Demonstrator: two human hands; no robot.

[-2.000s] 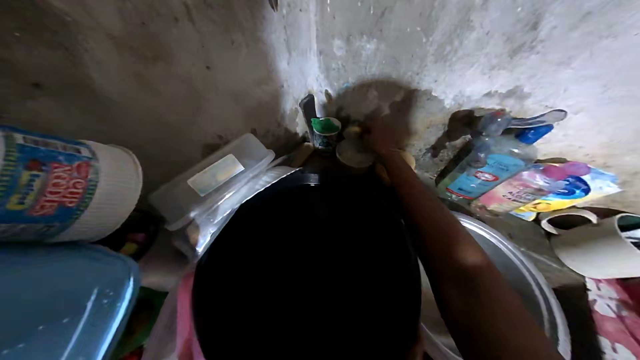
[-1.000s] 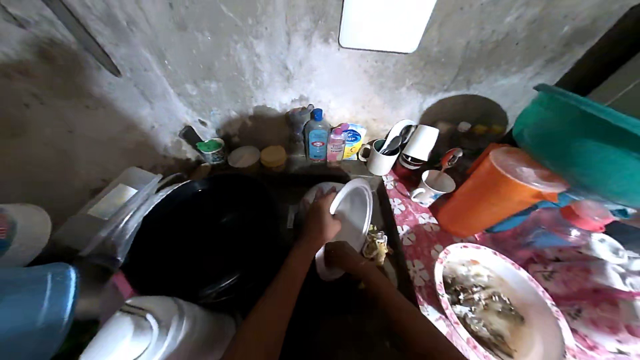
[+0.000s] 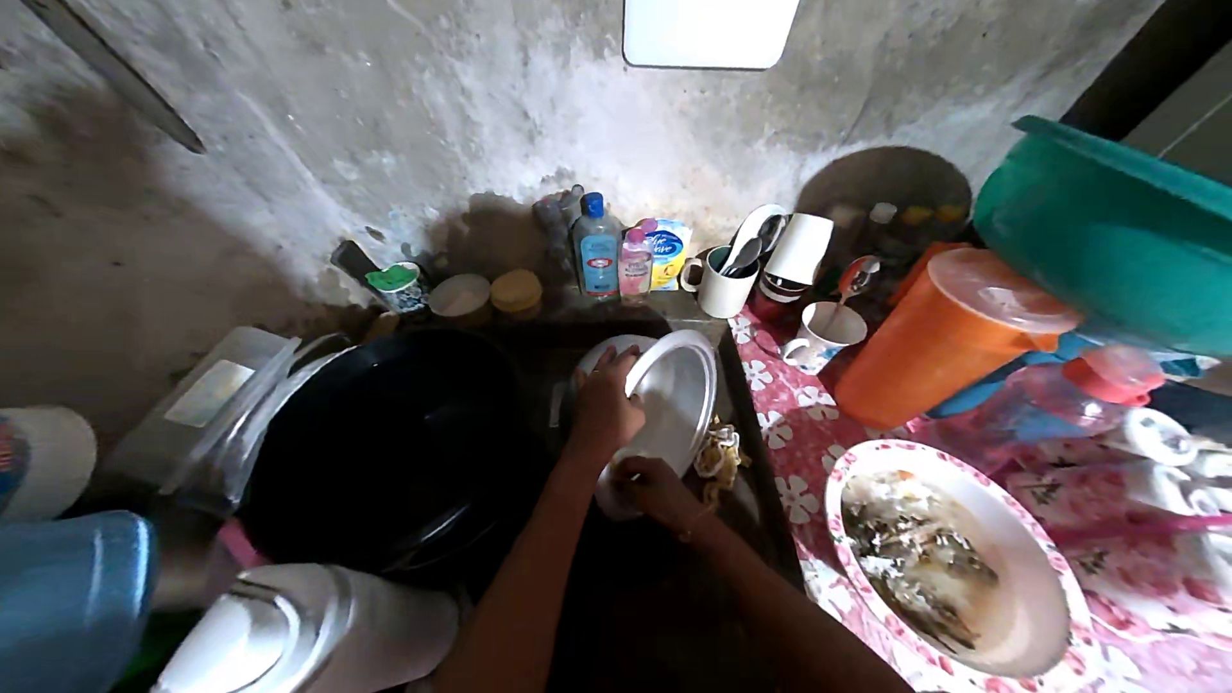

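Note:
My left hand (image 3: 608, 404) grips the near left rim of a white bowl (image 3: 681, 395), which is tilted on its side over a dark sink. My right hand (image 3: 659, 493) is at the bowl's lower edge, fingers curled; whether it holds a small thing there cannot be told. Behind my left hand, part of another pale dish (image 3: 616, 348) shows. A tangled yellowish net scrubber (image 3: 720, 457) lies just right of the bowl. To the left stands a large black basin (image 3: 385, 452).
Bottles (image 3: 598, 252) and round tubs (image 3: 516, 291) line the wall ledge. Mugs (image 3: 727, 289), an orange pitcher (image 3: 948, 332) and a floral-rimmed basin (image 3: 1054, 568) of cloudy water and scraps stand right. A green basin (image 3: 1107, 231) juts in upper right; a white lidded container (image 3: 318, 626) is lower left.
Two seconds ago an arm reached to the tubs in the corner; then both hands were at the white bowl, as now. The view has swung right since the first frame.

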